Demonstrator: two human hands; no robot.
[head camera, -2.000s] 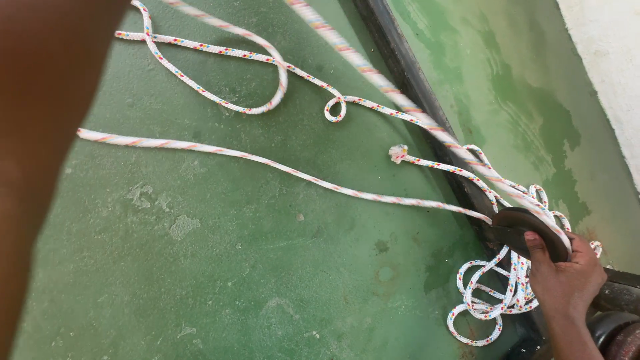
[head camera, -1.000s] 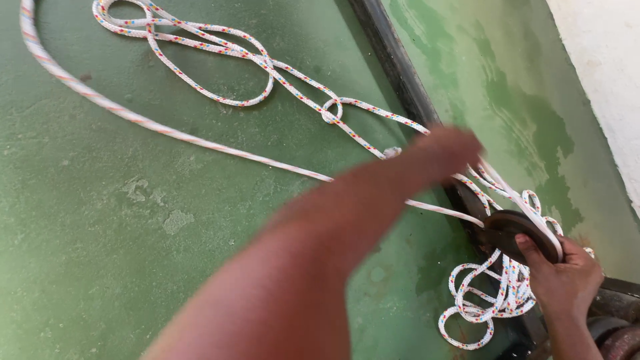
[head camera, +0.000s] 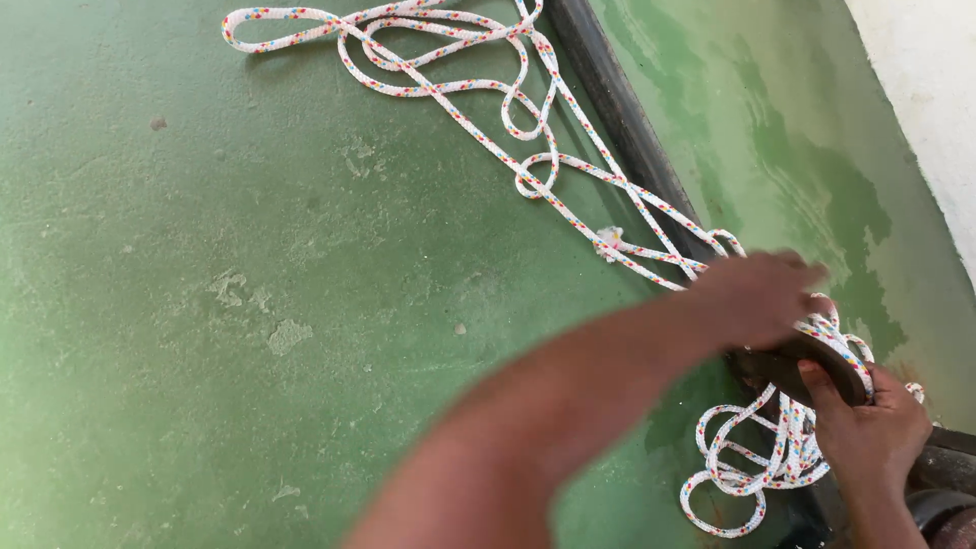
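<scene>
My right hand (head camera: 877, 427) grips the rim of a dark round disc (head camera: 823, 366) at the lower right, thumb on its face. White rope (head camera: 839, 343) with coloured flecks runs around the disc's edge beside those fingers. Just above the disc is my left hand (head camera: 762, 297), blurred, reaching across from the bottom; whether its fingers hold the rope I cannot tell. Loose loops of the same rope (head camera: 450, 88) lie at the top, with strands running down to my hands. A frayed rope end (head camera: 609, 244) lies left of my left hand. A tangled heap of rope (head camera: 762, 457) sits below the disc.
The green painted floor (head camera: 267, 381) has worn patches. A dark pipe or rail (head camera: 625, 114) runs diagonally from the top toward the disc. Beyond it are a wet green surface (head camera: 770, 137) and a white surface (head camera: 915, 91). Dark rounded parts (head camera: 942, 503) are at the lower right corner.
My left arm has swept between the left side and the disc. The long strand across the floor at left is no longer there, and more loops lie at the top. My right hand stays at the disc.
</scene>
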